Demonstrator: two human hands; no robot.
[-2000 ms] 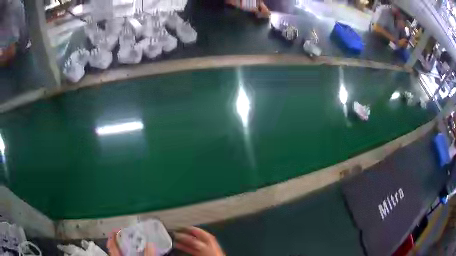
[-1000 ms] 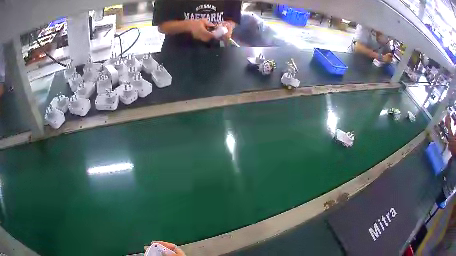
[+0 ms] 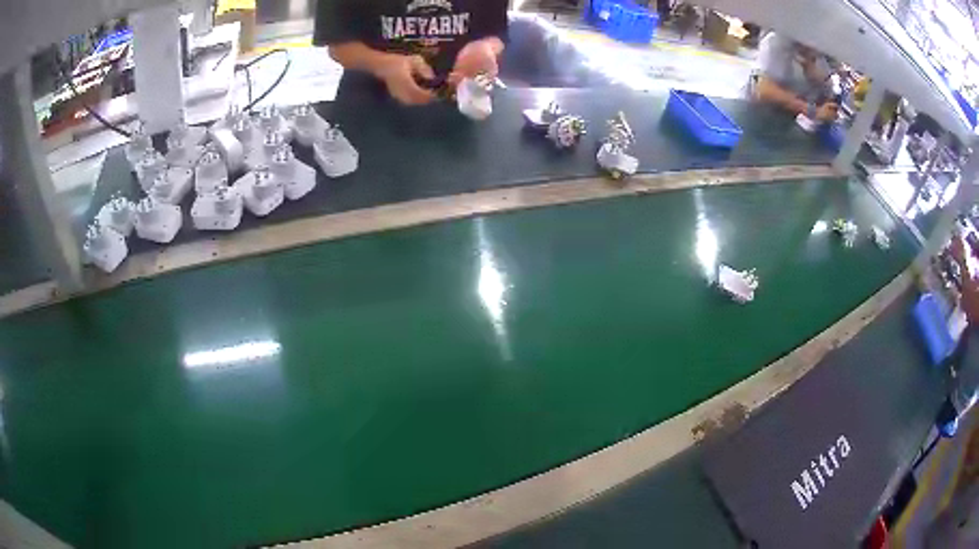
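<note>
Neither my left hand nor my right hand is in view. Nearest in front of me is the green conveyor belt (image 3: 376, 407). A white plug adapter (image 3: 738, 283) with its pins up lies on the belt at the right. Two small pale pieces, one of them an adapter inner assembly (image 3: 845, 231), lie farther right on the belt. The black bench mat (image 3: 794, 461) with white "Mitra" lettering lies on the near bench at the lower right.
Across the belt, several white plug adapters (image 3: 262, 191) stand grouped on the far bench. Beside a blue tray (image 3: 702, 118) lie open inner assemblies (image 3: 616, 159). A person (image 3: 413, 48) opposite holds a white unit. Another person (image 3: 794, 80) sits farther right. A blue tray (image 3: 933, 327) is at right.
Two seconds ago my hands held an open white unit at the bottom edge; one second ago one hand held a white piece there. Both are now out of view. The camera view has tilted up.
</note>
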